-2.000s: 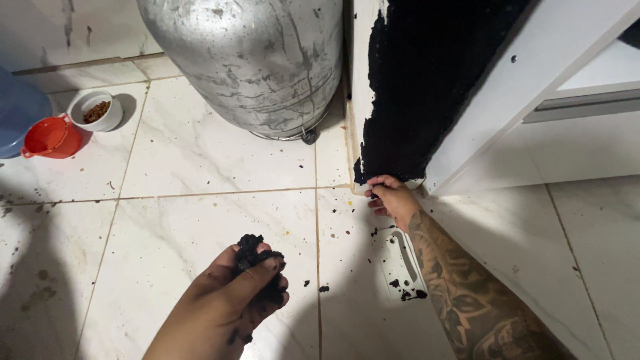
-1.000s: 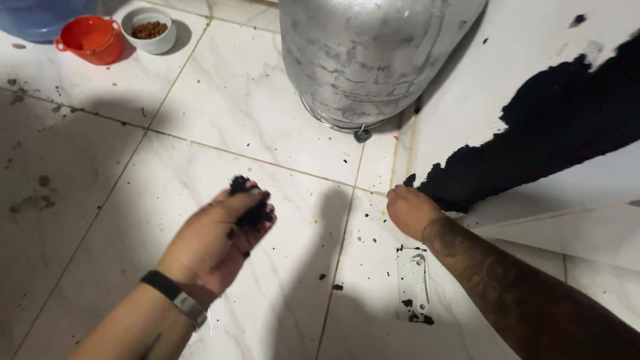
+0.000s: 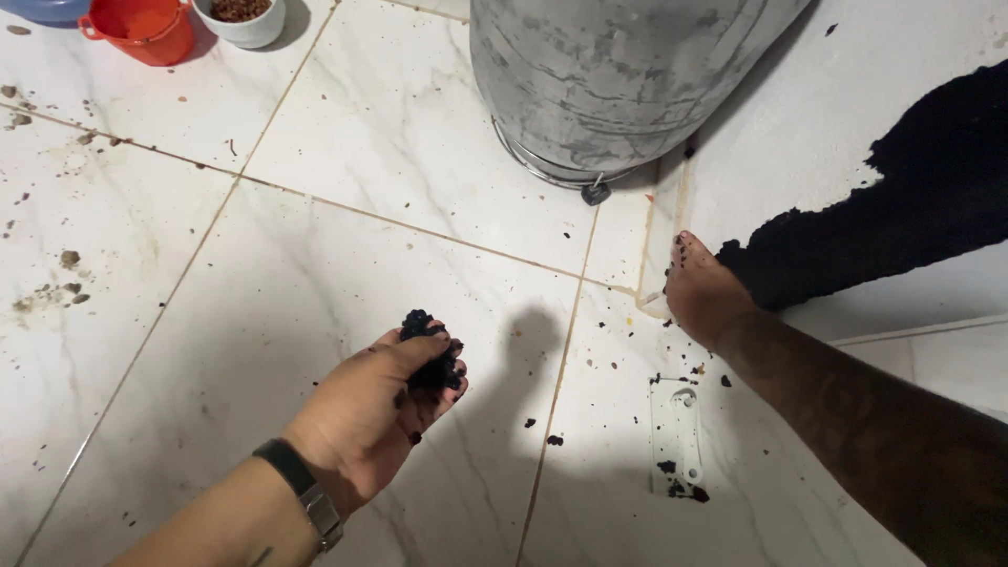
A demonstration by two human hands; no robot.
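My left hand [image 3: 378,394], with a band on its wrist, holds a clump of black crumbly material [image 3: 431,366] between thumb and fingers above the tiled floor. My right hand [image 3: 703,291], black specks on its fingers, is at the foot of the wall, beside the lower end of a ragged black coating [image 3: 850,228]. Its palm side is hidden, so whether it grips anything is unclear. Below that hand, a small white plastic plate [image 3: 667,437] with black crumbs on it lies on the floor.
A grey metallic rounded container [image 3: 606,79] on a caster base stands against the wall. A red handled bowl [image 3: 146,31], a white bowl of brown pellets [image 3: 248,27] and part of a blue object [image 3: 49,11] are at upper left. Dark crumbs dot the tiles [image 3: 378,260].
The view has swung round. My right hand has stayed at the wall's foot by the black coating, its fingers now pointing up along the wall. My left hand still holds the black clump.
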